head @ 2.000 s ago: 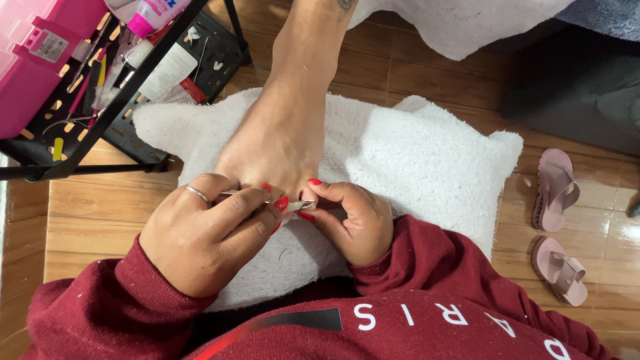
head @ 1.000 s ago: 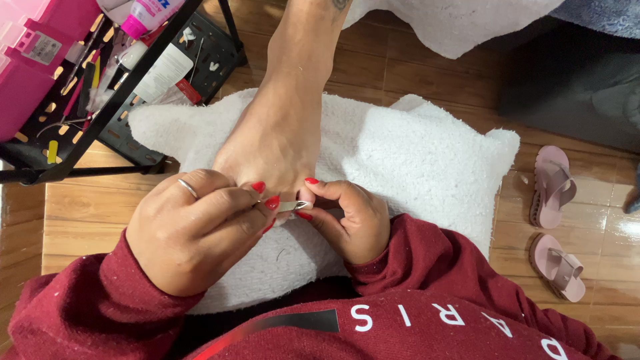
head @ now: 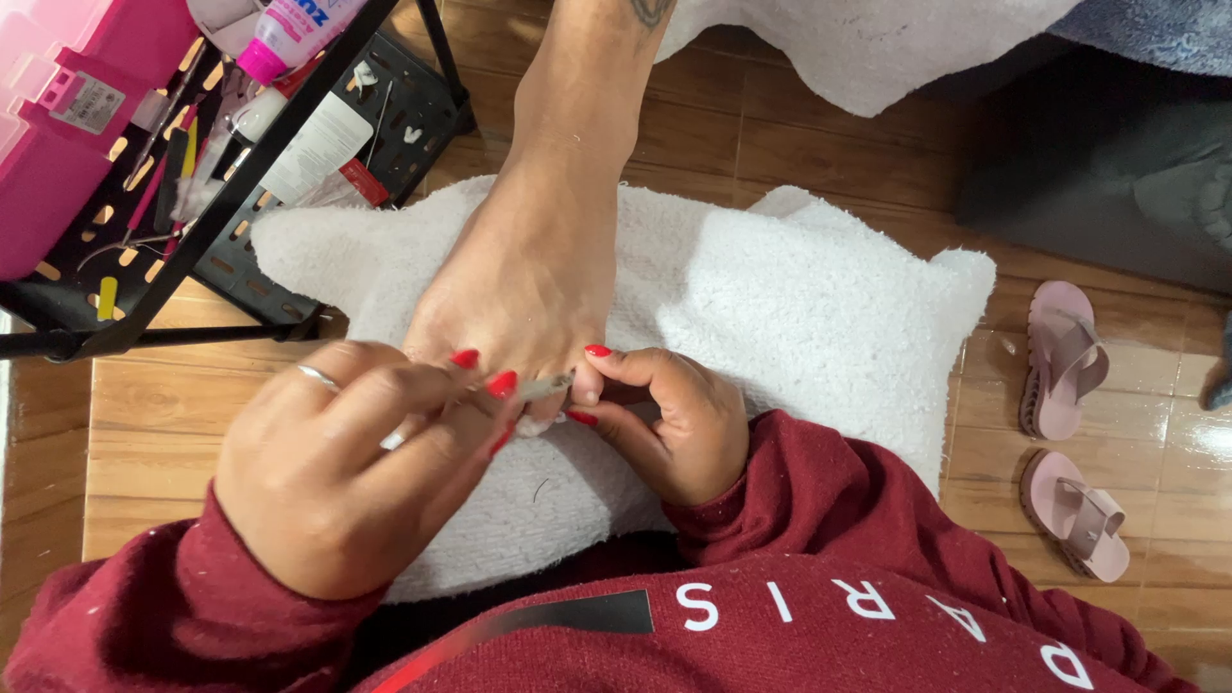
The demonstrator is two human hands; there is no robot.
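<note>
My left hand (head: pixel 356 462), with a ring and red nails, grips slim metal nippers (head: pixel 547 388), probably cuticle nippers; its fingers cover most of the handles. Their tip is right beside the outermost toe (head: pixel 586 383) of another person's bare foot (head: pixel 529 269). Thumb and index finger of my right hand (head: pixel 674 414) pinch that toe from its right side. The foot lies on a white towel (head: pixel 808 318), toes pointing toward me. My left hand hides part of the other toes.
At upper left a black metal cart (head: pixel 255 144) holds a pink case (head: pixel 58 125), a pink-capped bottle (head: pixel 298 34) and small tools. Pink sandals (head: pixel 1062 361) lie on the wooden-look floor at right. A dark object (head: pixel 1088 164) is at upper right, and white cloth hangs at the top.
My left hand has shifted slightly to the left and turned a little, with the nippers still at the toe. My right hand keeps its pinch in about the same place.
</note>
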